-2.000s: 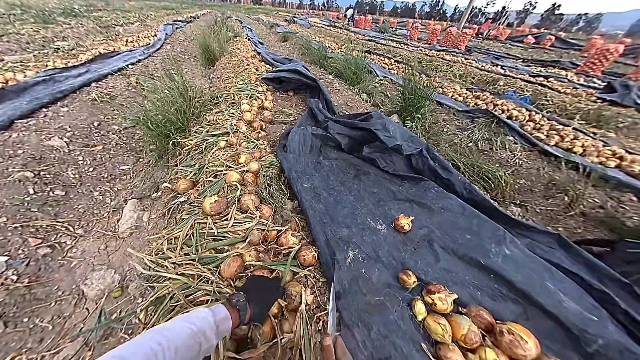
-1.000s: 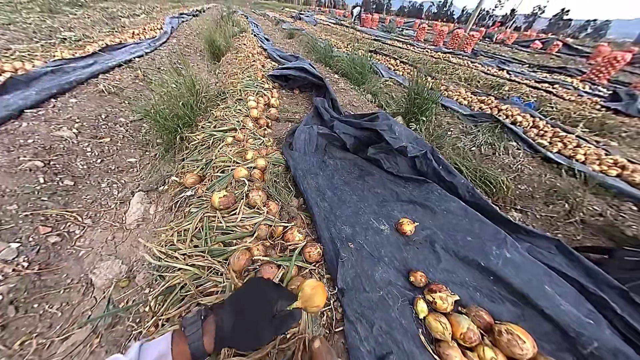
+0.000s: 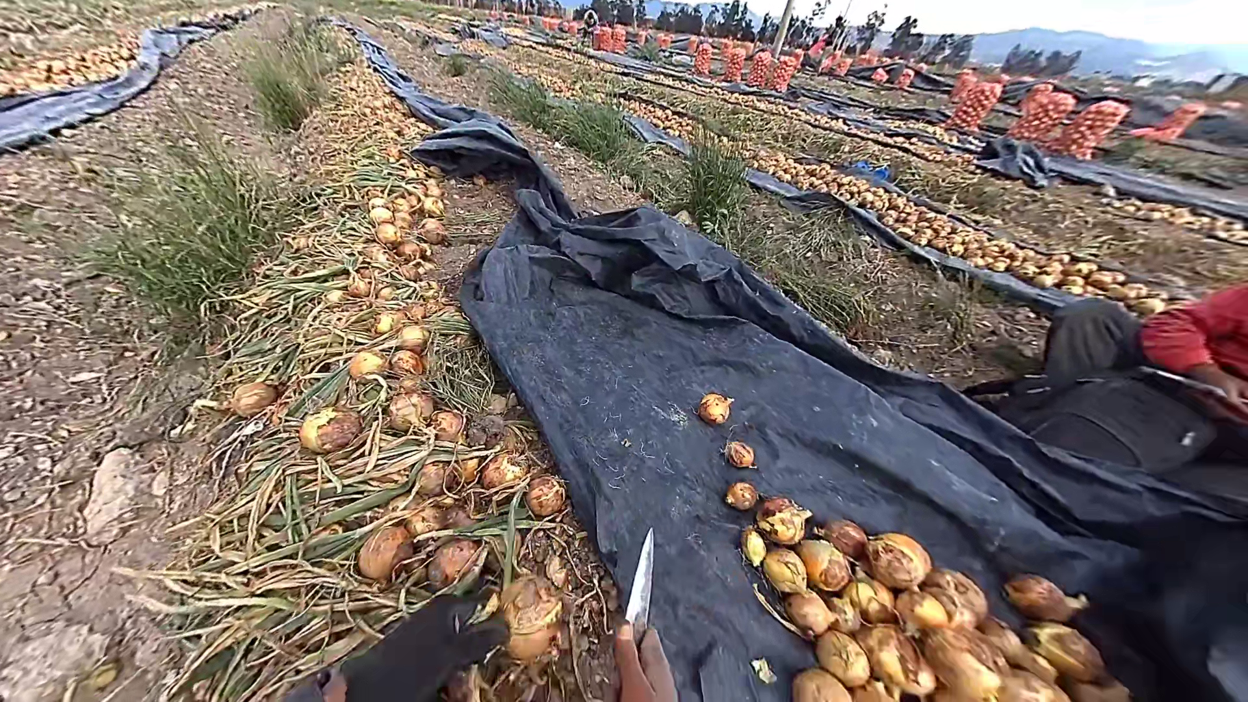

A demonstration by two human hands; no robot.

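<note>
My left hand [image 3: 429,648], in a dark glove, is at the bottom of the view, its fingertips against a large yellow onion [image 3: 531,616]; whether they grip it cannot be told. Bare fingers of my right hand [image 3: 643,668] hold a knife [image 3: 640,585], its blade pointing up and away over the edge of a black fabric sheet [image 3: 624,390]. On that sheet at the lower right lies a pile of onions [image 3: 887,624], with a few small ones just beyond. Left of the sheet runs a row of onions with long dry leaves [image 3: 322,487].
At the right edge a person in a red sleeve [image 3: 1194,336] sits beside the sheet. Grass tufts [image 3: 195,234] grow left of the row. Farther off are more onion rows [image 3: 936,224], dark sheet strips [image 3: 88,102] and filled red net sacks [image 3: 1087,127].
One second ago my left hand was at an onion farther up the view; it is now lower. The knife blade and the person at the right have come into view. More onions show on the sheet.
</note>
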